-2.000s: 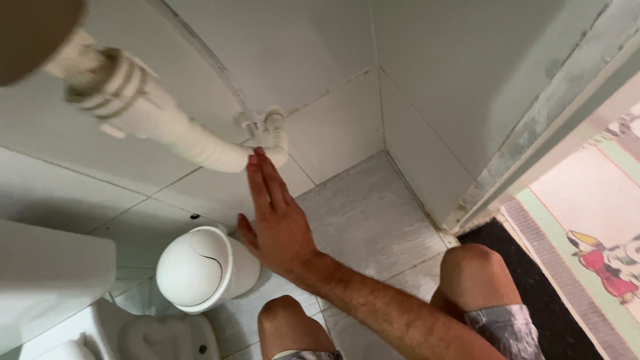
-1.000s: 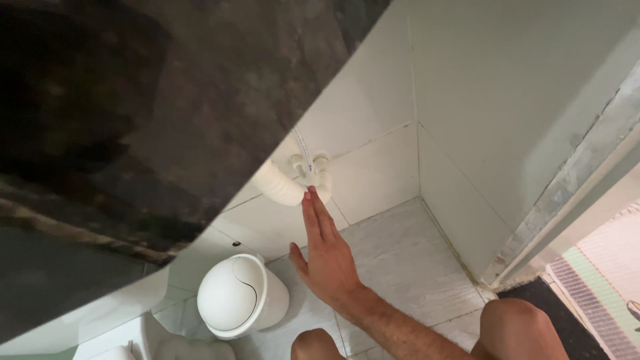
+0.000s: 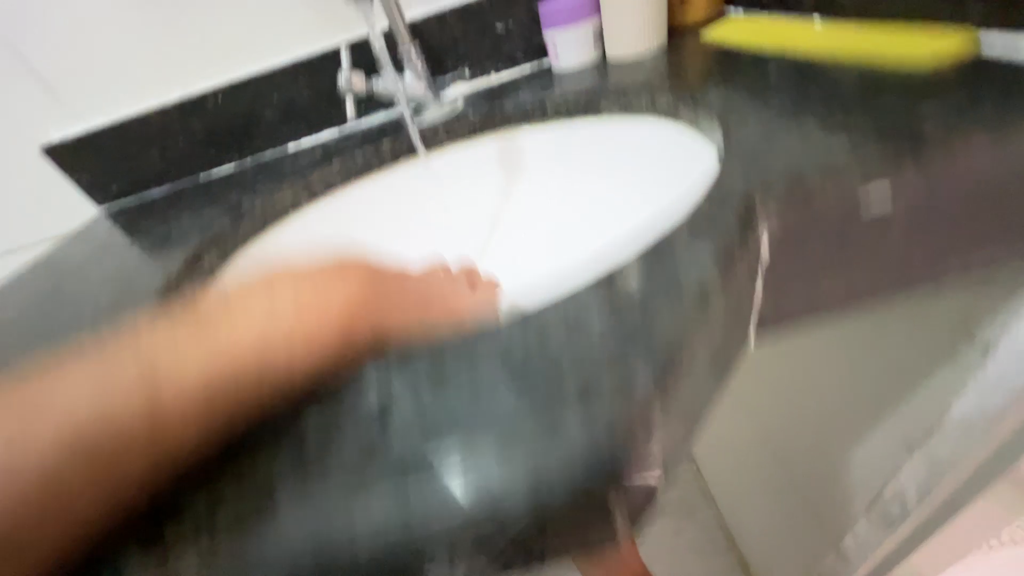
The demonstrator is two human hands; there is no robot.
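My left hand (image 3: 432, 296) reaches in from the left, blurred, over the near rim of a white oval sink basin (image 3: 560, 192). Its fingers look bent at the rim; whether they grip anything cannot be made out. The basin is set in a dark stone countertop (image 3: 496, 400). Behind it stands a metal faucet (image 3: 412, 68), with a thin pale streak slanting down to the basin's back edge. A small blurred patch of skin shows below the counter at the bottom; whether it is an arm or a knee is unclear. My right hand cannot be made out.
At the back of the counter stand a white container with a purple lid (image 3: 570, 36), a pale container (image 3: 634, 28) and a flat yellow object (image 3: 840, 42). A dark backsplash (image 3: 240, 112) runs along the white wall. Pale wall and floor show below the counter, right.
The view has swung from below the counter to its top. My left arm is now in sight across the counter. The hand seen earlier at the white drain pipe is no longer seen there.
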